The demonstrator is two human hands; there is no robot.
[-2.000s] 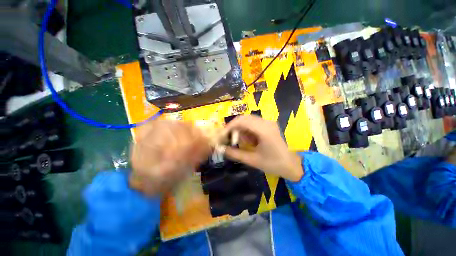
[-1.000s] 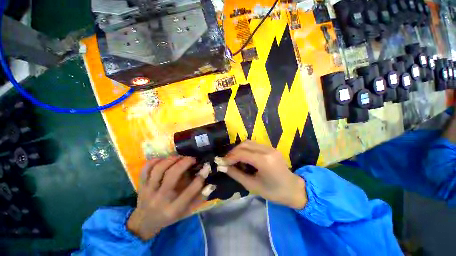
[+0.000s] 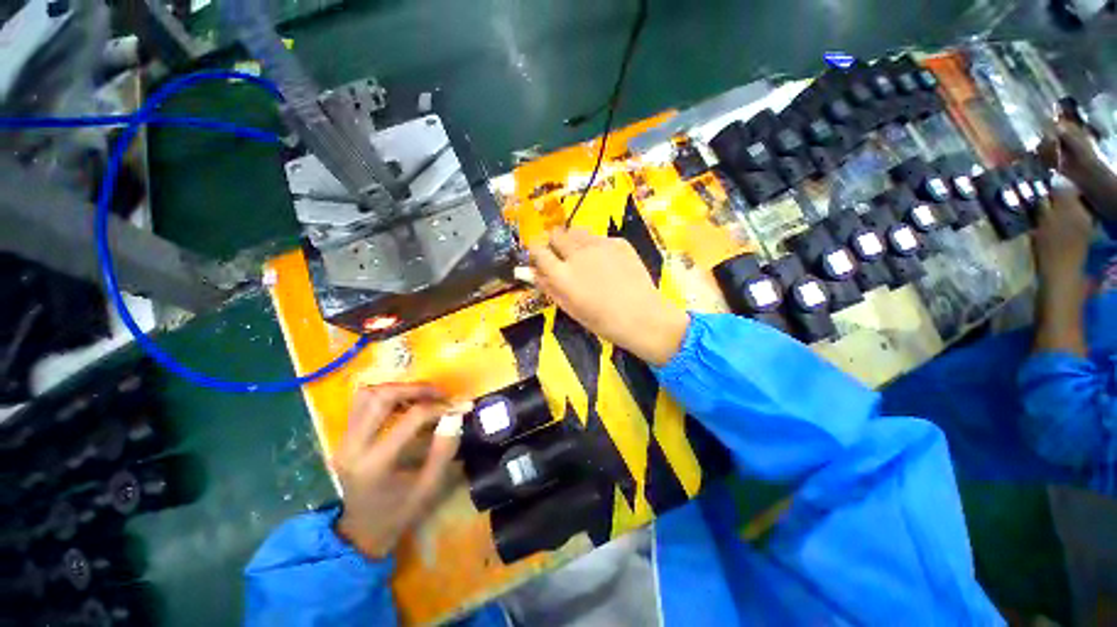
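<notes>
A black housing (image 3: 527, 408) with a bright white square (image 3: 494, 418) at its centre lies on the orange work board (image 3: 429, 576). My left hand (image 3: 398, 465) has its thumb and fingers at the housing's left end, whitish finger cots on the tips. A second black housing (image 3: 484, 486) with a duller, greyish-white centre lies just below it; more dark shapes below are hard to tell apart. My right hand (image 3: 600, 288) is at the right front corner of the clamping fixture (image 3: 404, 221), fingertips bent together; whether they hold anything small cannot be told.
A blue air hose (image 3: 103, 233) loops left of the fixture, by a glowing red indicator (image 3: 382, 323). A black cable (image 3: 606, 123) crosses the board. Housings with white squares (image 3: 839, 261) stand in rows at right. Dark housings (image 3: 125, 490) lie at left. Another person's hands (image 3: 1063, 233) are at far right.
My right hand has left the housings and moved up to the fixture's corner. My left hand stays beside the upper housing, whose white square looks brighter. The view has shifted, showing more of the fixture.
</notes>
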